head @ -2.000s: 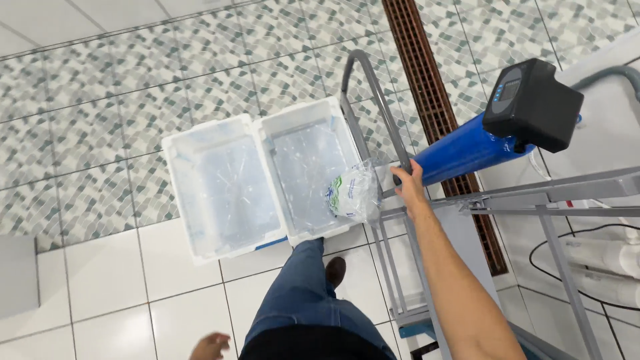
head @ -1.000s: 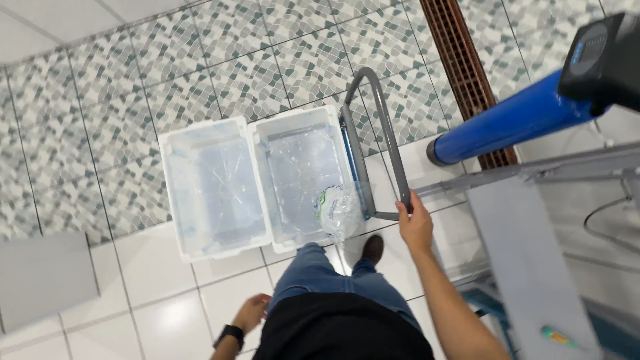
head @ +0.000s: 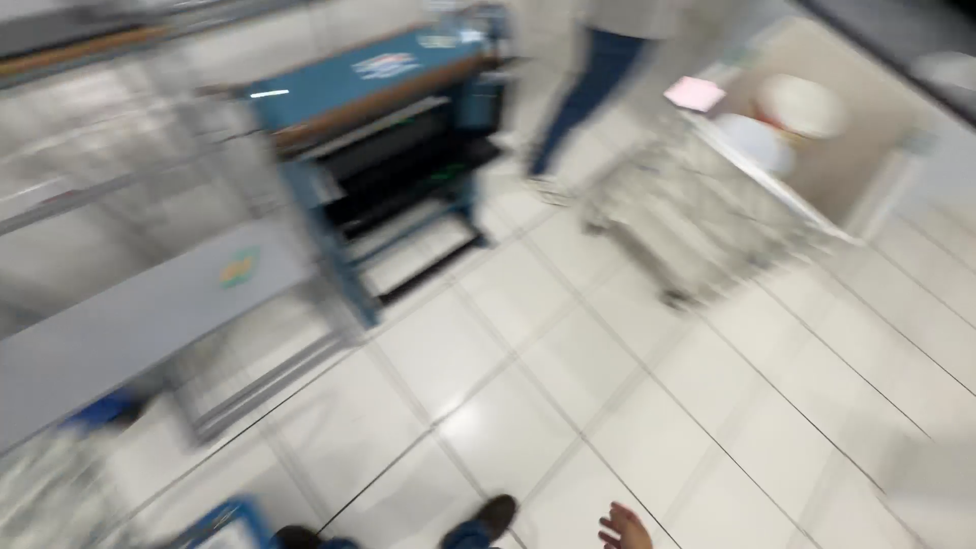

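Note:
My right hand (head: 625,526) is at the bottom edge, right of my shoes, over the tiled floor. Its fingers are apart and hold nothing. My left hand is out of view. The blue edge (head: 255,518) of a low trolley or frame shows at the bottom left, near one dark shoe (head: 297,537); the other shoe (head: 499,515) is closer to my right hand. The whole view is blurred.
A grey shelf (head: 152,320) and a blue-topped workstation (head: 328,76) stand on the left. At the upper right are a wire cart (head: 671,221) and an open bin (head: 877,183) with white items inside. A person's dark-trousered leg (head: 587,99) is beyond.
The view has swung far around. My right hand has let go of the grey trolley handle it held before. The two white bins and my left hand are out of view.

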